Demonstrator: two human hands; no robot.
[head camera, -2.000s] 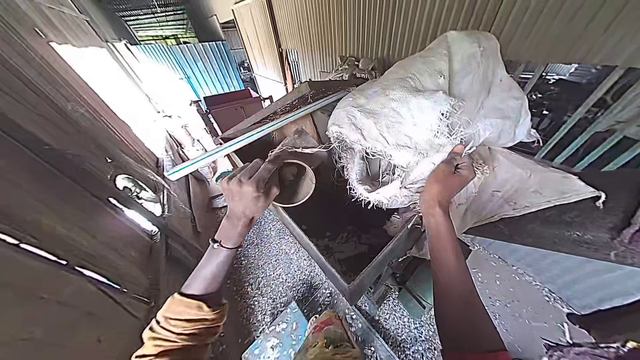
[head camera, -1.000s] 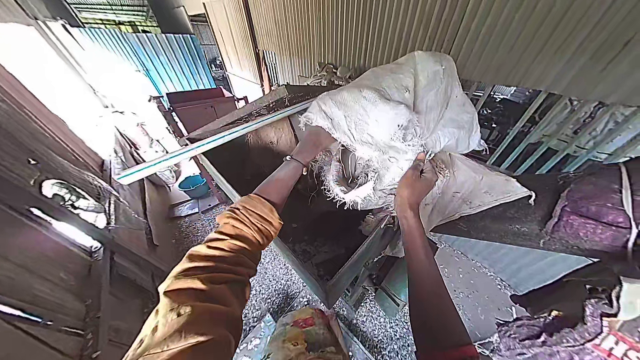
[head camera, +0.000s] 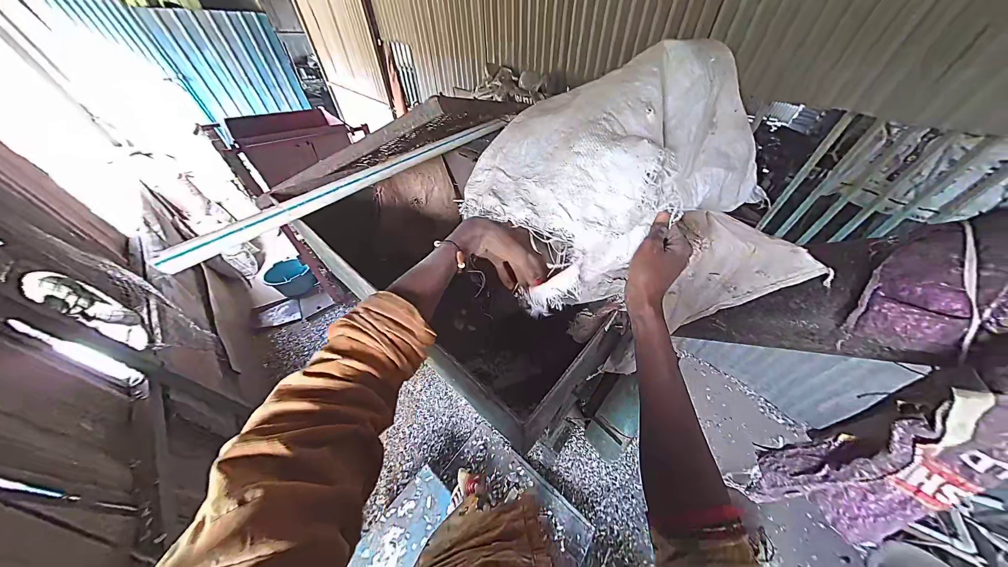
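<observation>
A white woven plastic sack (head camera: 606, 142) with a frayed mouth lies tilted over a dark open bin (head camera: 504, 339). My right hand (head camera: 660, 256) grips the sack's edge at the right of its mouth. At the left of the mouth, just above the bin's inside, is my left hand (head camera: 504, 250), with its fingers bent down by the frayed rim; whether they hold the rim is unclear. Beneath the white sack, a second pale sack (head camera: 732, 264) spreads out to the right.
A pale bar with a blue stripe (head camera: 331, 197) crosses the bin's back left. A blue bucket (head camera: 289, 277) stands at left on the floor. Purple sacks (head camera: 917, 287) lie at right, near slanted metal bars (head camera: 850, 185). Corrugated sheet (head camera: 551, 39) walls the back.
Two seconds ago my left hand held a round container, which is no longer visible. Since one second ago, that hand has come down out of the sack's mouth area to its lower left rim.
</observation>
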